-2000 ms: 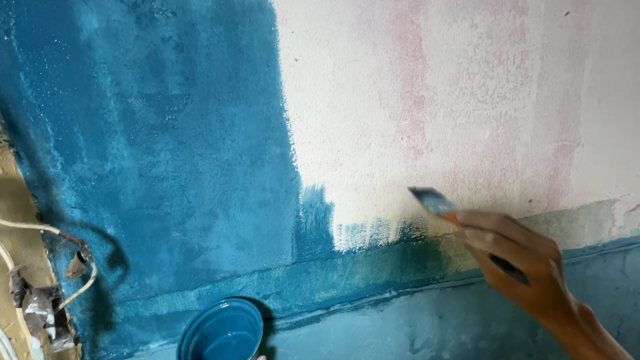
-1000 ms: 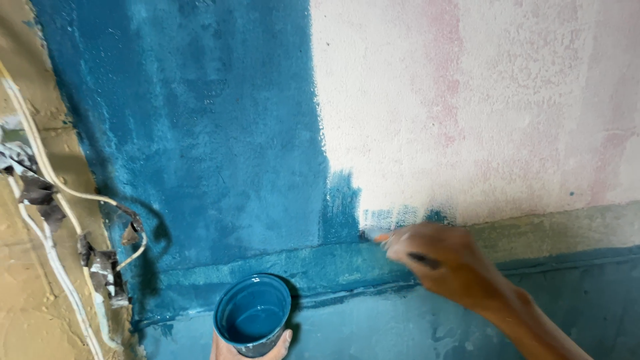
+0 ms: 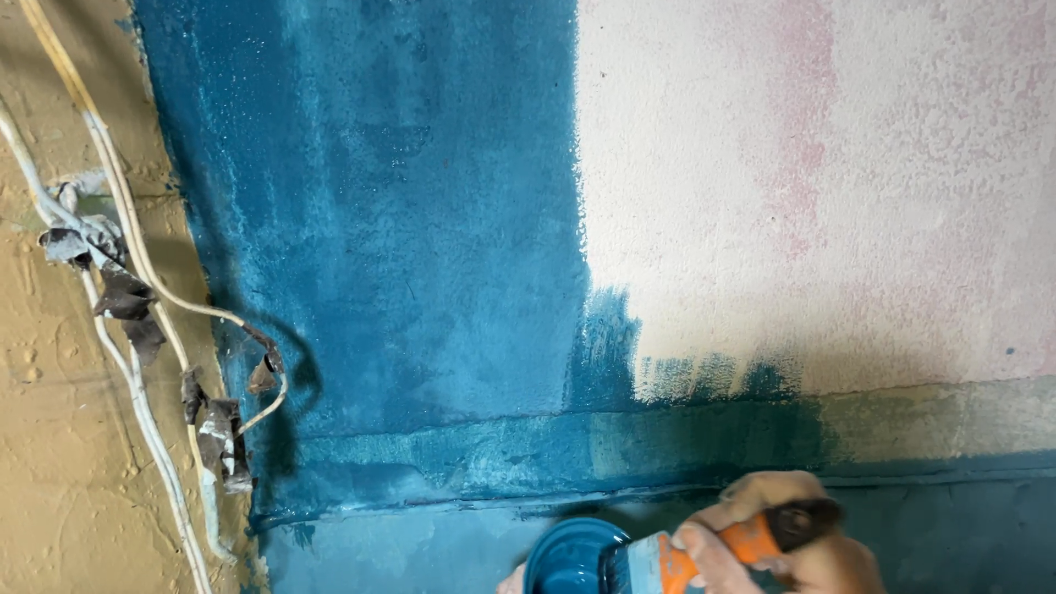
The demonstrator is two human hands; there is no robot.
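Observation:
Near the bottom edge, my right hand [image 3: 767, 536] grips a paintbrush [image 3: 681, 561] with an orange and black handle. Its bristles reach into a small blue paint cup [image 3: 551, 554], which holds glossy blue paint. My left hand [image 3: 510, 582] holds the cup from its left side; only a bit of the fingers shows, the rest being cut off by the frame. Above both hands is a wall whose left part carries blue paint [image 3: 429, 247], while the right part is white [image 3: 701, 206] with pinkish streaks. Short rough blue strokes [image 3: 701, 375] mark the bottom of the white part.
Along the left, white cables [image 3: 132, 223] with ragged dark tape run down a tan wall [image 3: 58, 429], one looping over the blue paint. Below the white area runs a greenish-beige band [image 3: 932, 421], partly painted blue, with a lighter blue surface [image 3: 396, 549] beneath.
The brush in my right hand has left the wall's lower band and moved down to the cup, where its bristles now are. More blue strokes show along the bottom of the white area than two seconds ago.

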